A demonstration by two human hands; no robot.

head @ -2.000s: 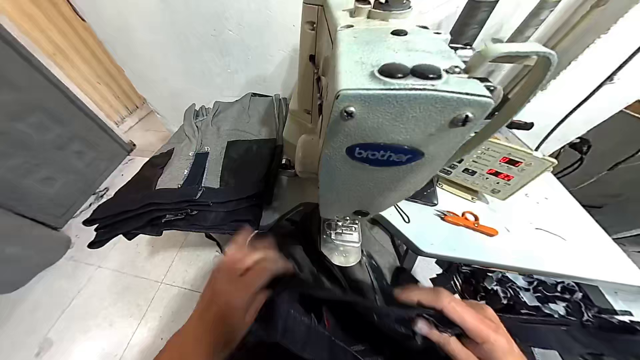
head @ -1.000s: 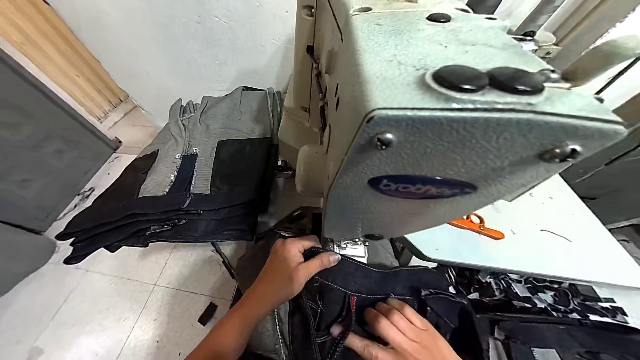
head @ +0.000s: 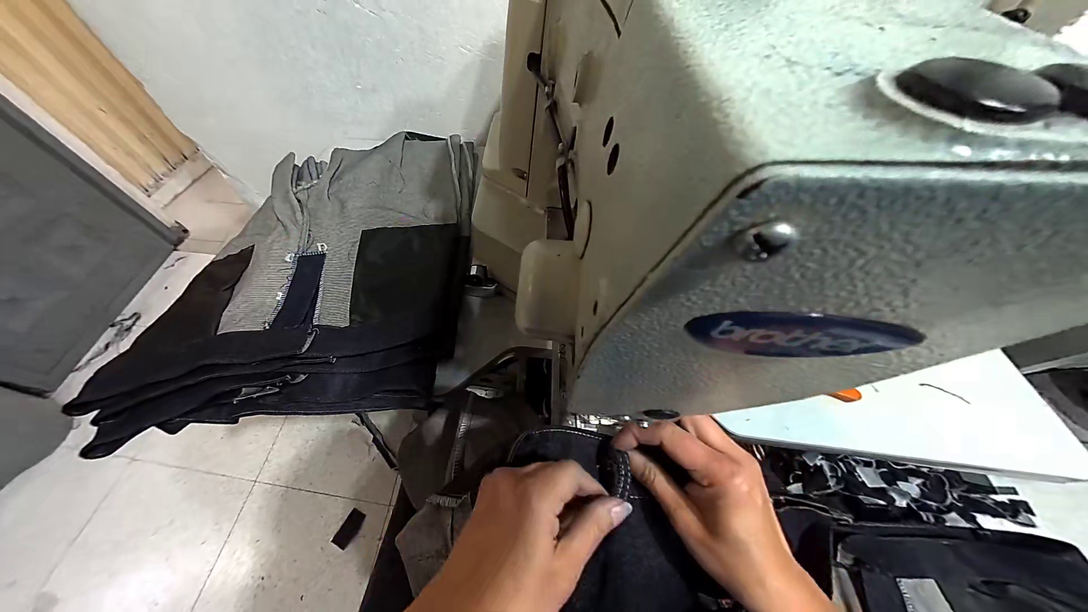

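A light green Brother industrial sewing machine [head: 850, 255] fills the upper right, its head above my hands. Under it lies a dark denim garment [head: 654, 544] with pale topstitching. My left hand [head: 544, 527] pinches the denim between thumb and fingers, beside a stitched loop or folded edge. My right hand [head: 714, 484] grips the same piece just right of that, its fingertips close below the machine head. The needle area is mostly hidden by the head and my fingers.
Folded dark denim garments with grey lining [head: 382, 280] are stacked at left. On the right are a white tabletop [head: 935, 416], a partly hidden orange tool [head: 846, 394], small dark fabric pieces [head: 901, 489] and more denim [head: 977, 561]. A black scrap [head: 348, 529] lies on the tiled floor.
My right hand has moved up to the denim edge near the machine head. My left hand has moved from beside the presser area down onto the denim. The view is now closer to the machine.
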